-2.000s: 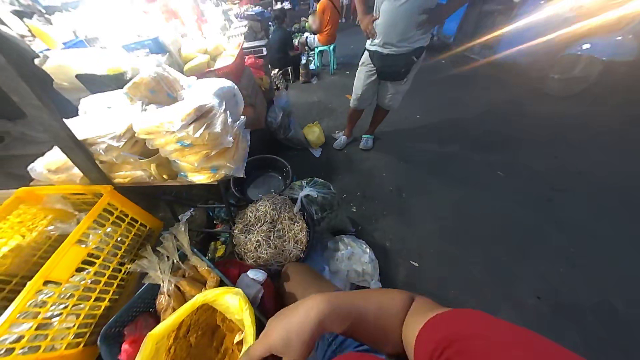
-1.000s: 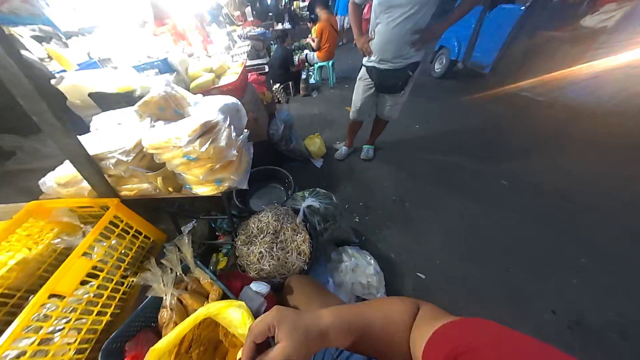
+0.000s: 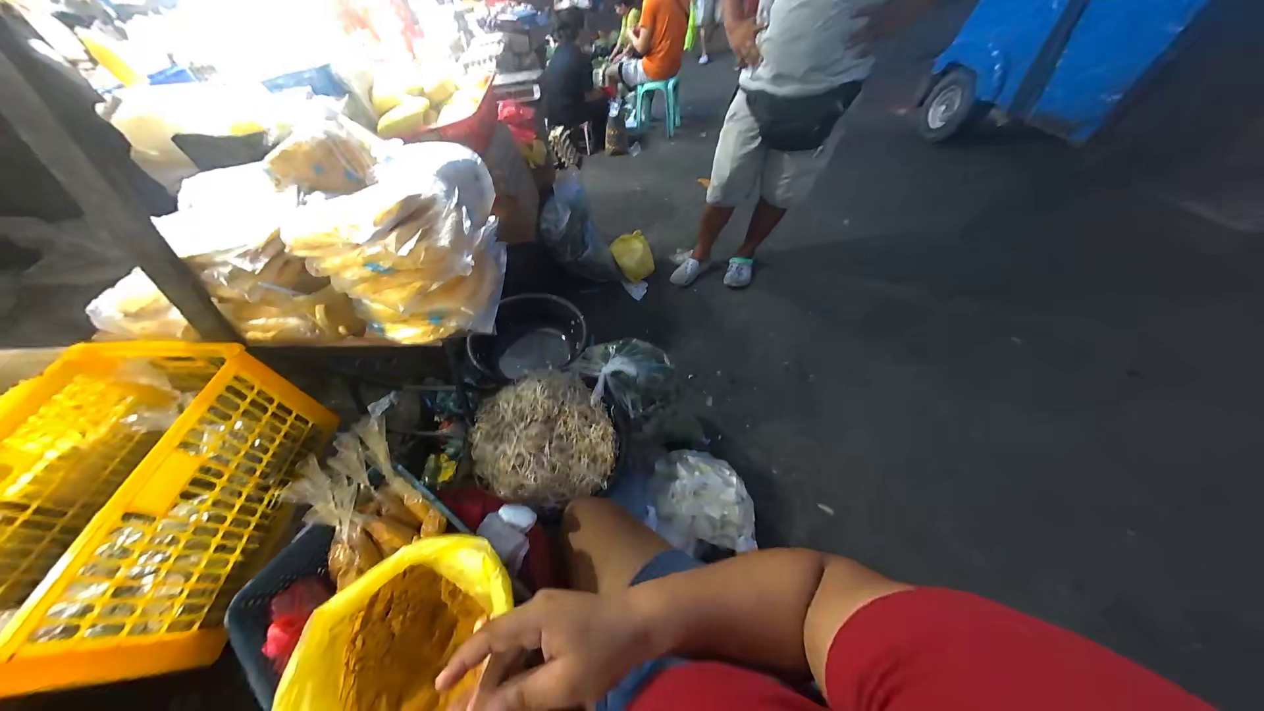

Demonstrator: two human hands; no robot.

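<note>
My right hand (image 3: pixel 553 647) reaches in from the lower right, over the right rim of a yellow plastic bag (image 3: pixel 459 558) that holds orange-brown powder (image 3: pixel 405 632). Its fingers are partly spread; whether they pinch something at the rim is hard to tell. My left hand is not in view. Knotted clear bags of orange-brown contents (image 3: pixel 380 533) stand behind the yellow bag, in a dark crate (image 3: pixel 252 602). A white-capped container (image 3: pixel 509 533) is beside them. Beyond my knee sits a round heap of bean sprouts (image 3: pixel 543 439).
A yellow plastic crate (image 3: pixel 168 484) stands at the left, below a shelf of bagged yellow goods (image 3: pixel 395 237). Behind the sprouts is a black basin (image 3: pixel 528 336). A filled clear bag (image 3: pixel 701 499) lies on the pavement. A standing person (image 3: pixel 780 128) and a blue vehicle (image 3: pixel 1066 59) are farther off.
The fingers of my right hand now extend over the yellow bag's opening; one second ago they were curled at its rim. More of the blue vehicle shows.
</note>
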